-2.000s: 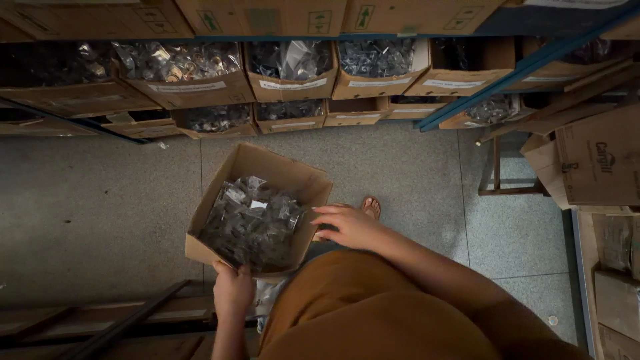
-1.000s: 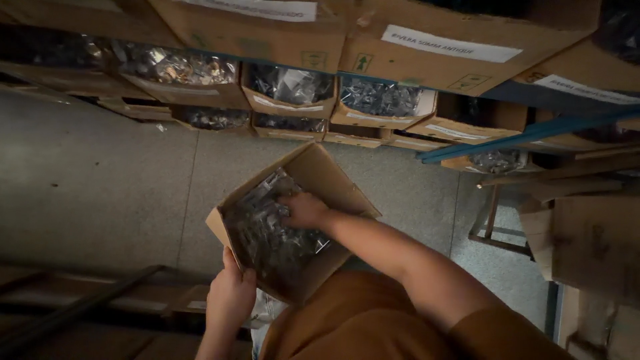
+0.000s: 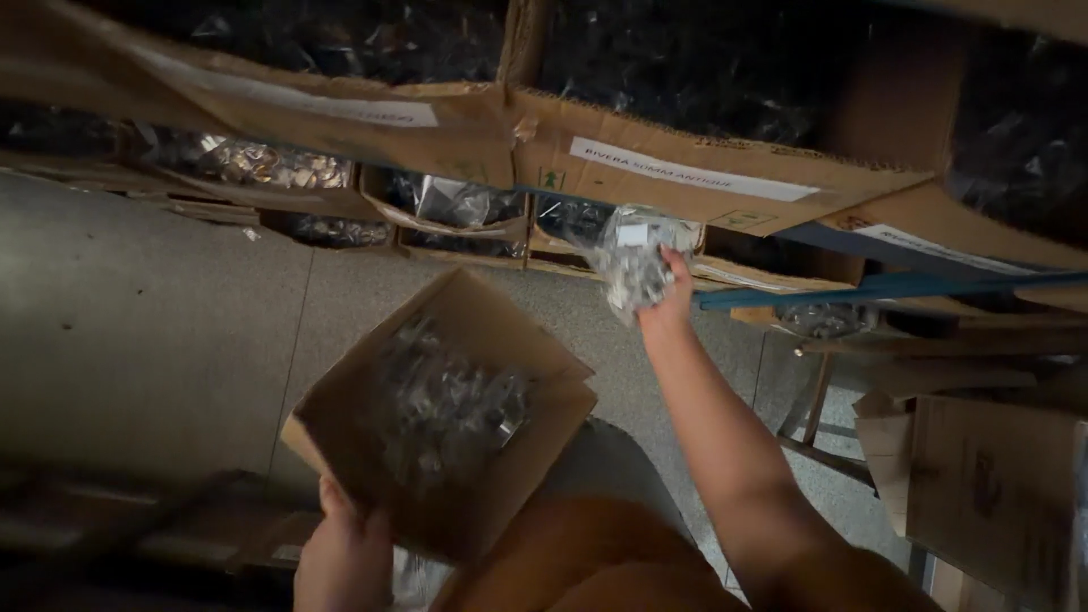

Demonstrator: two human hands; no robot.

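My left hand grips the near left edge of an open cardboard box, which is tilted against my body. Inside it lie many small clear plastic bags with metallic-looking pieces, blurred. My right hand is stretched forward, past the box, and holds a clear plastic bag of small silvery pieces with a white label on it. That bag is in front of the lower row of shelf boxes, just below a large labelled cardboard box.
Cardboard boxes of bagged parts line the shelves ahead. A blue shelf beam runs at the right, above a stool-like frame and a closed-looking carton. Dark shelving stands at the lower left; speckled floor lies between.
My right hand was inside the box one second ago; it is now out ahead, holding a bag of pieces. My left hand still holds the box. The view has moved closer to the upper shelf boxes.
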